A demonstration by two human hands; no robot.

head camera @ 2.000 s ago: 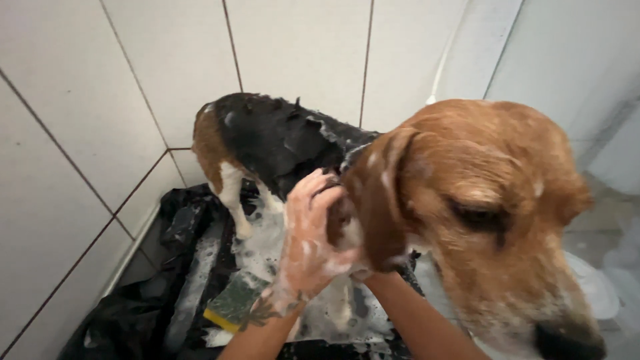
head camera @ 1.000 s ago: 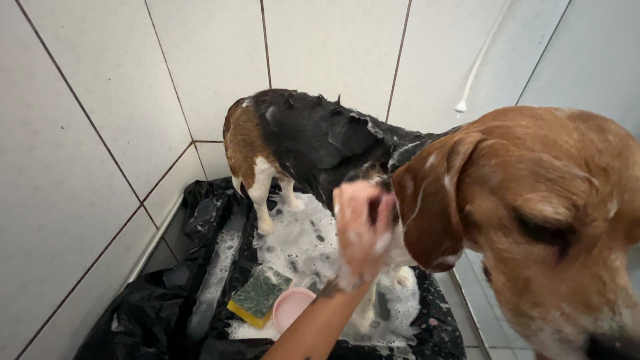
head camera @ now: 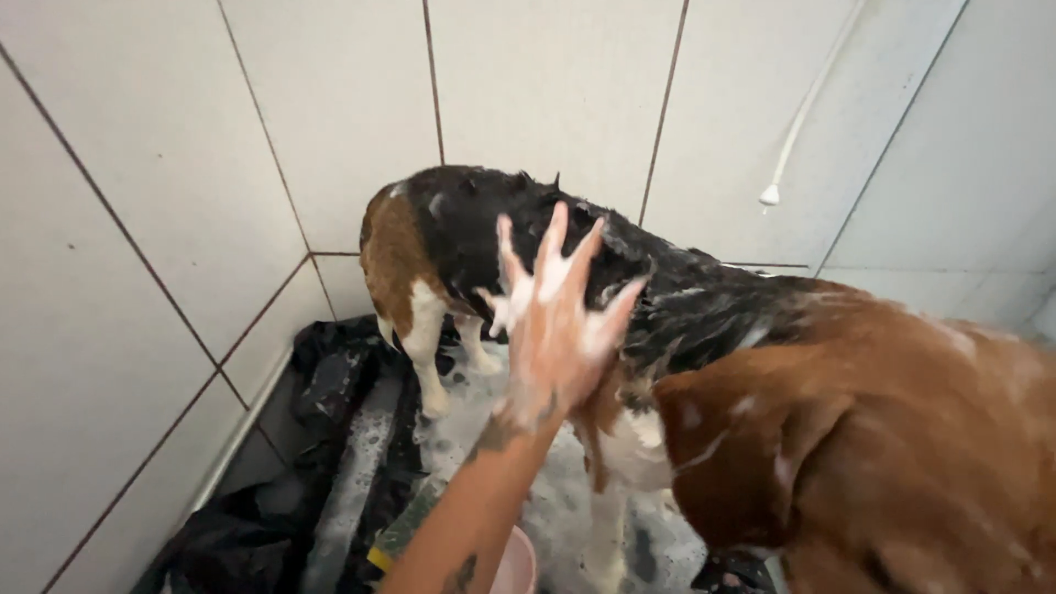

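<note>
A wet tricolor dog, a beagle by its looks (head camera: 487, 223), stands with suds over its dark back and side. Its brown head and ear (head camera: 734, 445) fill the lower right. My left hand (head camera: 561, 322), coated in lather, is spread in front of the dog's side, fingers apart and holding nothing; whether it touches the fur I cannot tell. Partly behind my tattooed forearm are a green and yellow sponge (head camera: 408, 528) and a pink round container (head camera: 518, 565). My right hand is out of view.
Black plastic sheeting (head camera: 256, 528) with foamy water (head camera: 351, 470) lies under and around the dog. White tiled walls (head camera: 544, 91) meet in a corner behind it. A thin white tube with a white tip (head camera: 769, 195) hangs at the upper right.
Two seconds ago both hands were by the dog's neck; the right has since left view. My left hand has opened out and moved onto or before the dog's side. The dog's head has turned.
</note>
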